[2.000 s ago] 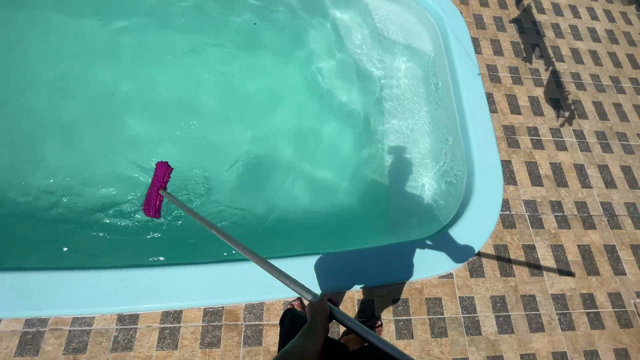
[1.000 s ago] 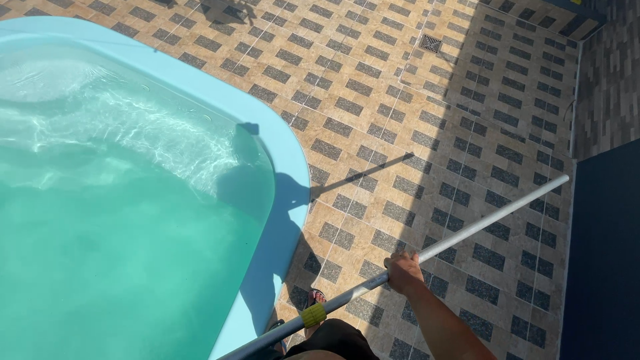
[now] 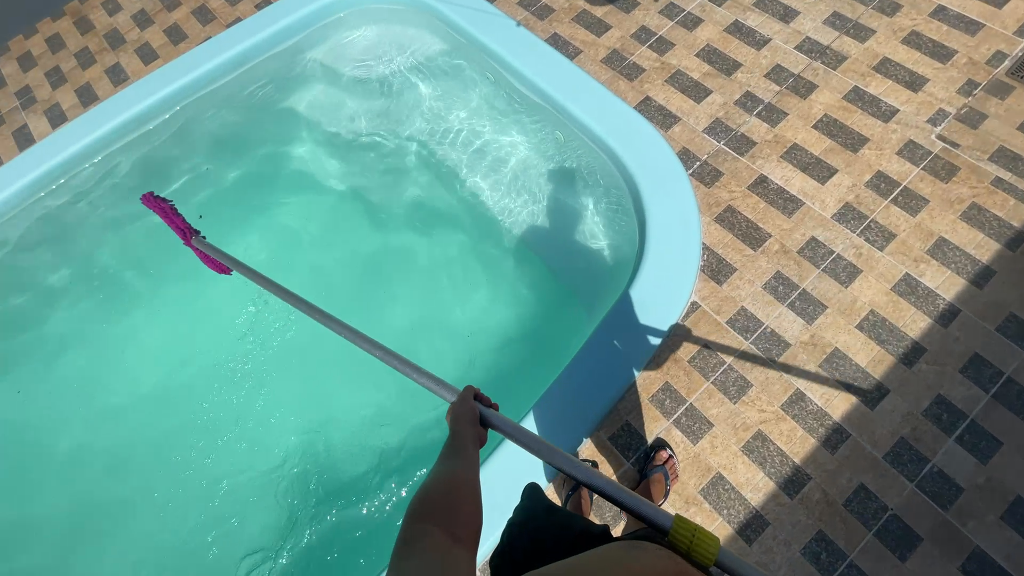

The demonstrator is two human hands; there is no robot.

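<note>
My left hand (image 3: 472,414) is closed around a grey metal telescopic pole (image 3: 344,334), over the near edge of the pool. The pole slants from the lower right to a magenta microfiber mop head (image 3: 186,234) at its far end, out over the greenish pool water (image 3: 320,384). Whether the mop head touches the water I cannot tell. A yellow-green locking collar (image 3: 694,541) sits on the pole near my body, at the bottom of the view. My right hand is out of sight; the pole's near end runs out of the frame.
The light-blue pool rim (image 3: 672,200) curves around the right corner, with pale shallow steps inside. My sandalled feet (image 3: 659,474) stand on beige and dark patterned tiles (image 3: 800,264) beside the rim. A floor drain (image 3: 1016,68) lies at the upper right edge.
One second ago the view showed the pole's bare end over the tiles with a hand on it. Now the view has swung left to the mop head over the pool, and that end is out of frame.
</note>
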